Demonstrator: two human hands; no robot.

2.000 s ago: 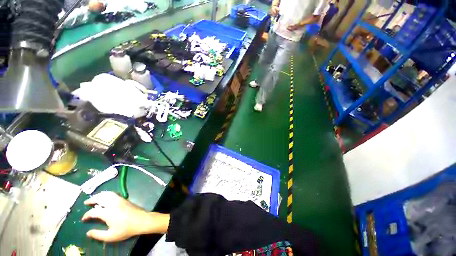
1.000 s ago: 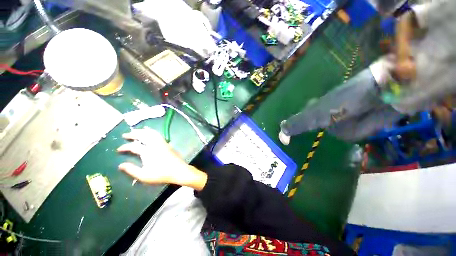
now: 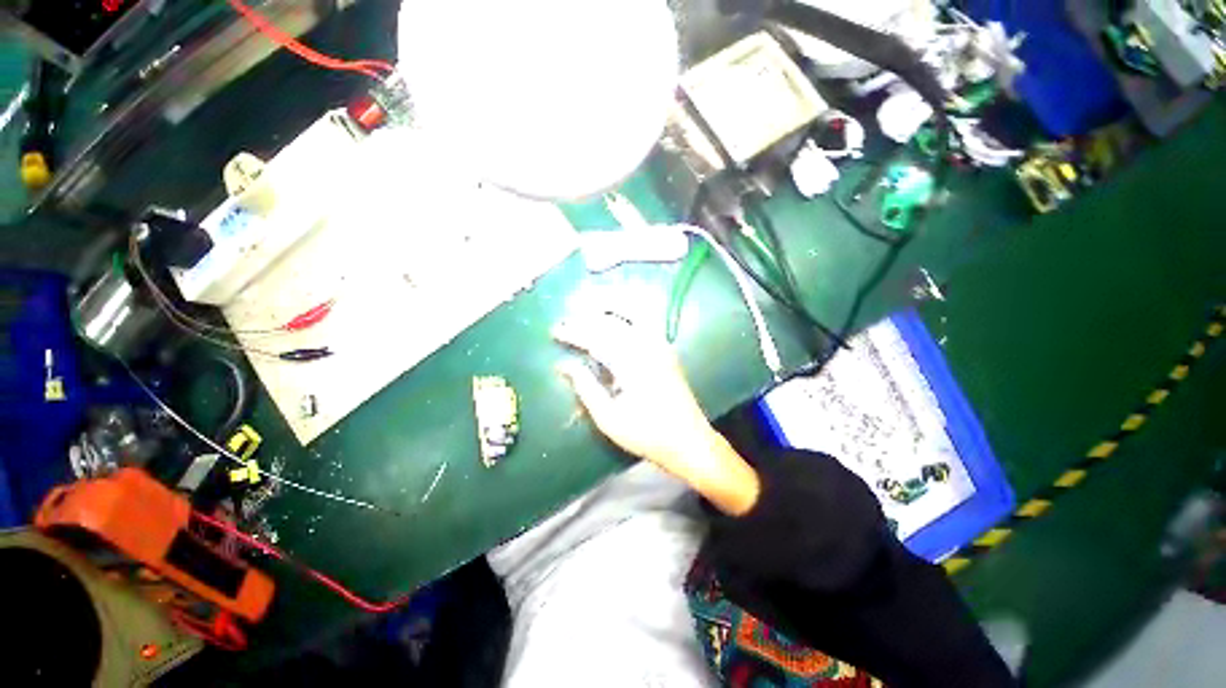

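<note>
My right hand (image 3: 639, 383) rests low over the green mat, palm down, with fingers and thumb apart. Glare washes out the fingers; nothing is clearly seen in them. A small circuit board (image 3: 495, 419) with yellow and pale parts lies on the mat to the left of the hand, apart from it. A white-handled tool or cable (image 3: 632, 247) and green handles (image 3: 688, 289) lie just beyond the fingertips. My left hand is out of the picture.
A bright lamp head (image 3: 538, 88) blocks the upper middle. A pale board (image 3: 403, 289) carries red and black clips. An orange multimeter (image 3: 161, 538) is lower left. A blue-rimmed tray (image 3: 961, 457) is right of the bench. Cables and small green boards lie upper right.
The view has swung left and down, so bench things sit further right and the standing person has left the picture. My right hand's fingers look a little more bent.
</note>
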